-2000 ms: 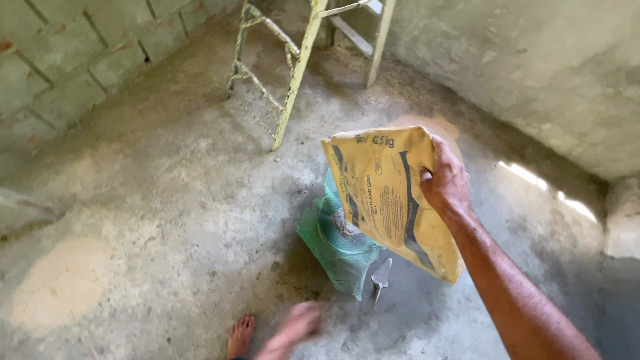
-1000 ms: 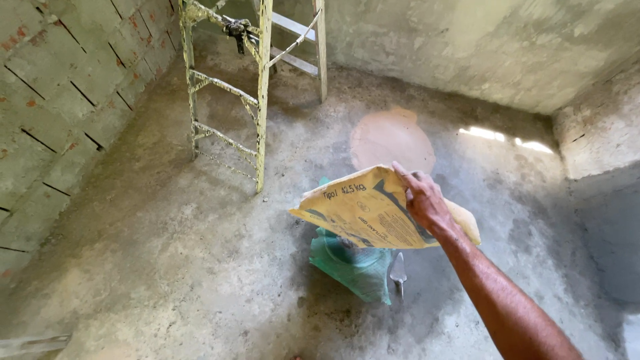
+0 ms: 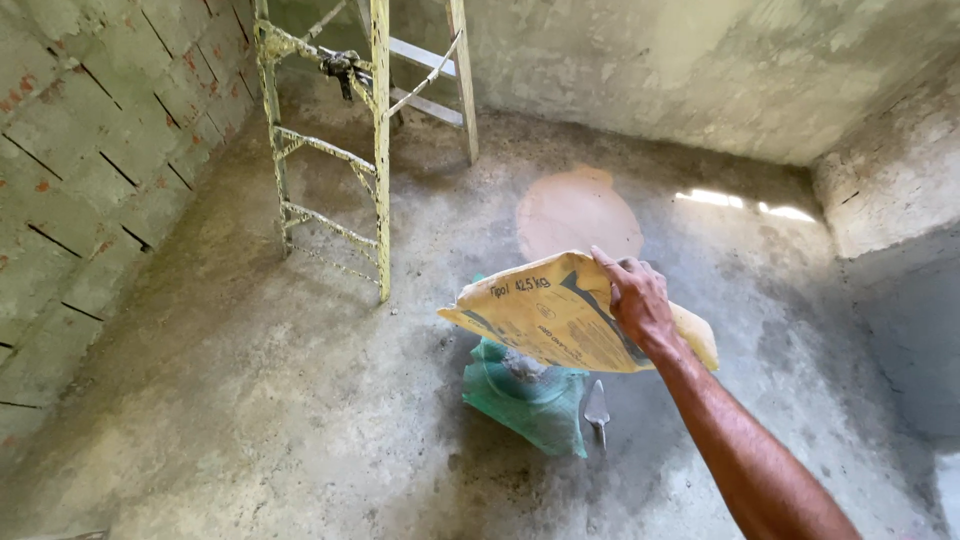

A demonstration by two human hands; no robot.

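Observation:
A yellow paper cement bag (image 3: pixel 555 315) hangs from my right hand (image 3: pixel 637 300), which grips its upper edge. Below the bag, a green mesh sheet (image 3: pixel 517 405) lies on the concrete floor with a heap of grey powder (image 3: pixel 525 366) on it, partly covered by the bag. A pointing trowel (image 3: pixel 597 409) rests on the floor just right of the mesh. My left hand is out of the frame.
A paint-spattered stepladder (image 3: pixel 382 187) stands at the upper left, near a block wall (image 3: pixel 97 135). Behind the bag, a round pinkish patch (image 3: pixel 574 214) marks the floor. A plastered wall (image 3: pixel 637 75) closes the back.
The bag, upright two seconds ago, is now tilted flatter in my right hand. My left hand, blurred at the bottom two seconds ago, has left the view. The view has shifted.

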